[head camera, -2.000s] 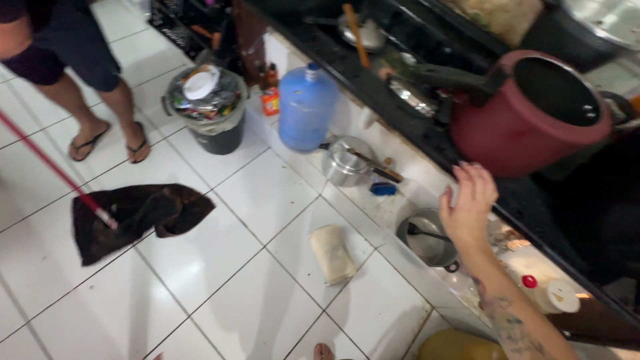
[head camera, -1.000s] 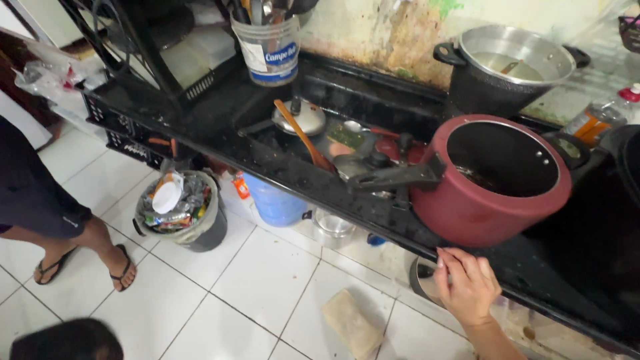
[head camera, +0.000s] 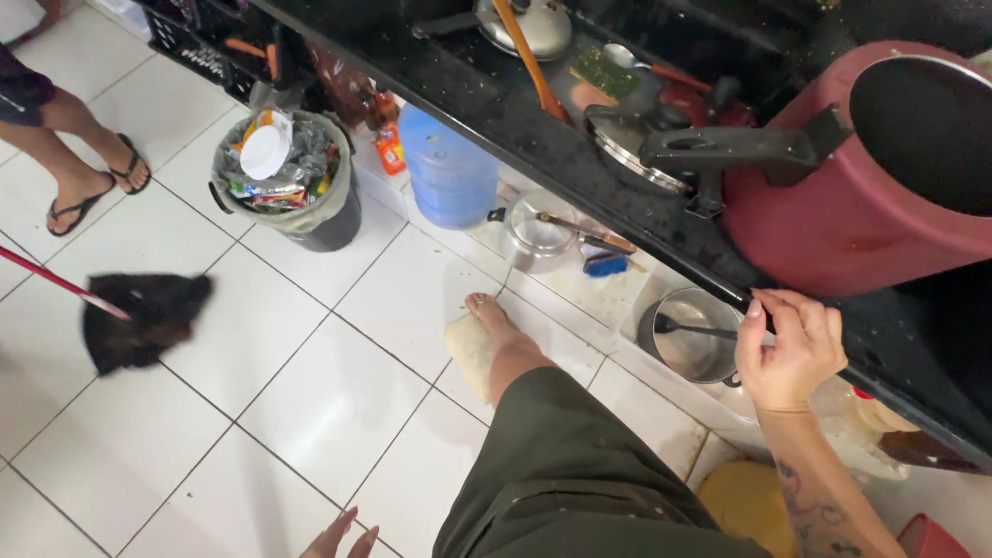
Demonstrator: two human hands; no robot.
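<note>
My right hand [head camera: 794, 349] grips the front edge of the black stone counter [head camera: 659, 252], just below a red pressure cooker [head camera: 837, 225] that stands without its lid. Only the fingertips of my left hand [head camera: 341, 535] show at the bottom edge of the view, spread apart and empty over the floor. One of my bare feet [head camera: 488, 314] rests on a folded pale cloth [head camera: 467, 356] on the white tiles. A metal lid with a black handle [head camera: 635, 151] and a wooden spoon [head camera: 531, 62] lie on the counter beside the cooker.
At the left another person's feet in flip-flops [head camera: 81, 201] stand near a dark floor cloth [head camera: 139, 325] under a red pole [head camera: 54, 279]. A full trash bin [head camera: 329, 221], blue water jug [head camera: 449, 170], aluminium pot [head camera: 531, 244], blue brush [head camera: 604, 266] and grey pot [head camera: 697, 349] line the counter's underside.
My foot has come onto the pale cloth, which lay uncovered before. My left fingertips have come into view at the bottom. My right hand stays at the counter edge. The view has tilted down.
</note>
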